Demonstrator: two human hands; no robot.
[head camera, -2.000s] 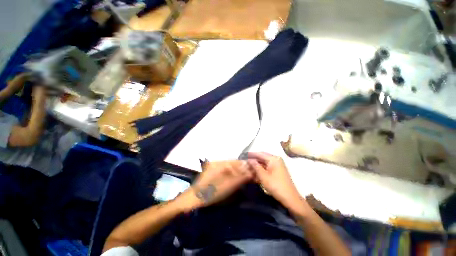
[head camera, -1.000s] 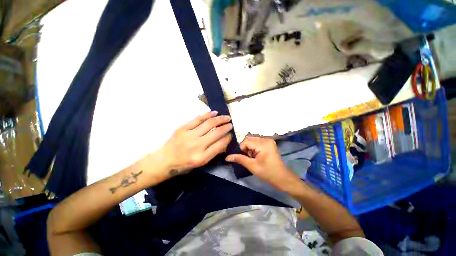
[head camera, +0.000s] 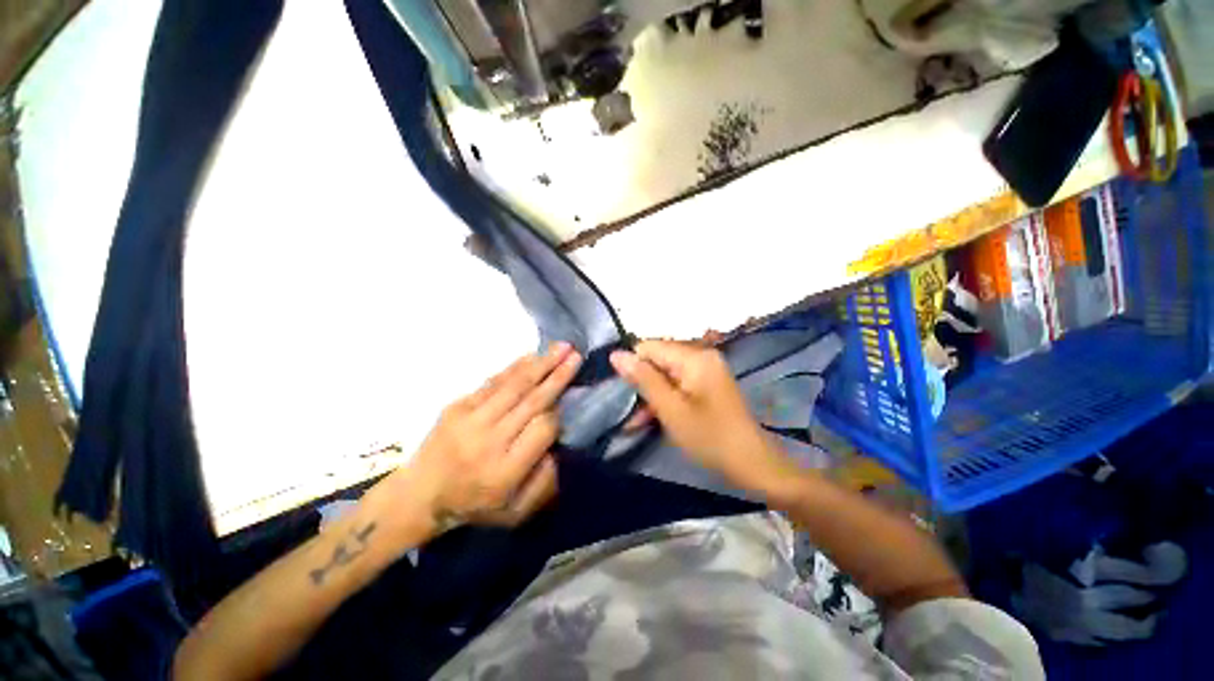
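Note:
A long fabric strip (head camera: 539, 273) runs from the top of the table down to its front edge, navy at the top and with its grey-blue face up near my hands. A short navy crosspiece (head camera: 599, 365) lies across the grey face between my hands. My left hand (head camera: 495, 439) has its fingertips on the strip at the left of the crosspiece. My right hand (head camera: 692, 406) pinches the strip's dark right edge. The part of the strip under my fingers is hidden. More navy fabric lies over my lap.
A navy strip bundle (head camera: 160, 266) lies lengthwise at the table's left. The machine bed (head camera: 799, 107) is at upper right. A black pad or phone (head camera: 1049, 123) and red and yellow loops (head camera: 1145, 127) lie at right, above a blue basket (head camera: 919, 452) holding boxes.
The strip near my hands has turned from its navy face to its grey face, and the crosspiece now shows. The view has shifted, with both hands still at the table's front edge.

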